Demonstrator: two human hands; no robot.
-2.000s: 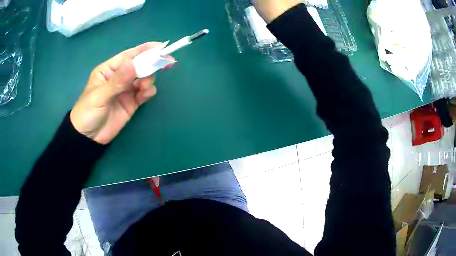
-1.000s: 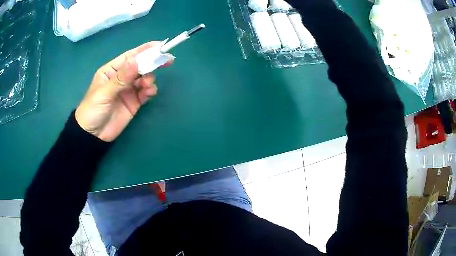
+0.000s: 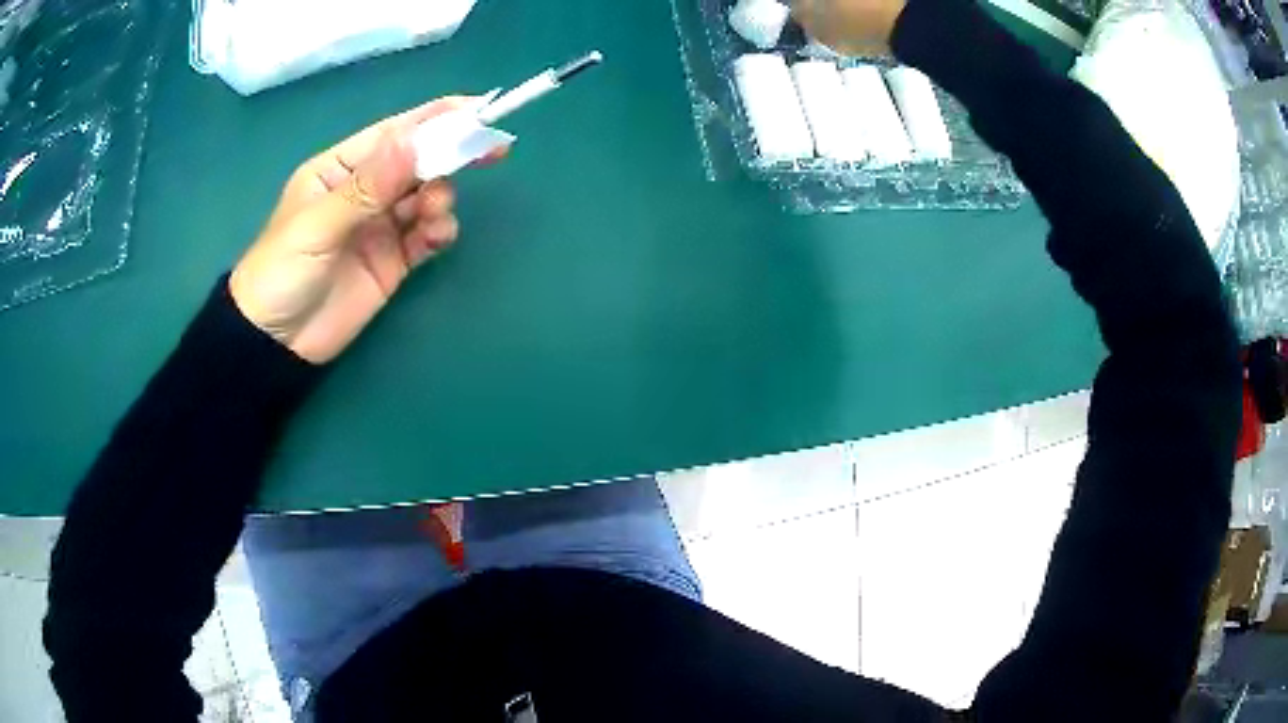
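Note:
My left hand (image 3: pixel 353 212) holds a small white fitting (image 3: pixel 455 141) between its fingertips, above the bench. A thin white rod with a dark and silver tip (image 3: pixel 544 88) sticks out of the fitting, pointing up and right. My right hand (image 3: pixel 848 20) is at the top edge, over the back of the clear housing tray (image 3: pixel 904 192). It is partly cut off by the frame, and whether it grips anything cannot be told. White housings (image 3: pixel 774 110) lie side by side in the tray's near row, and a white piece (image 3: pixel 760 20) shows behind them.
A clear parts tub (image 3: pixel 212 40) with white pieces stands at the top left. An empty-looking clear tray (image 3: pixel 120 198) lies at the far left. A whitish bag (image 3: pixel 1165 113) lies at the right, partly behind my right sleeve. The green bench's (image 3: pixel 593 353) front edge curves across below my hands.
The view has shifted, so the tray sits a little further right. My right hand, out of the picture a second ago, shows again at the tray's back. My left hand still holds the fitting and rod.

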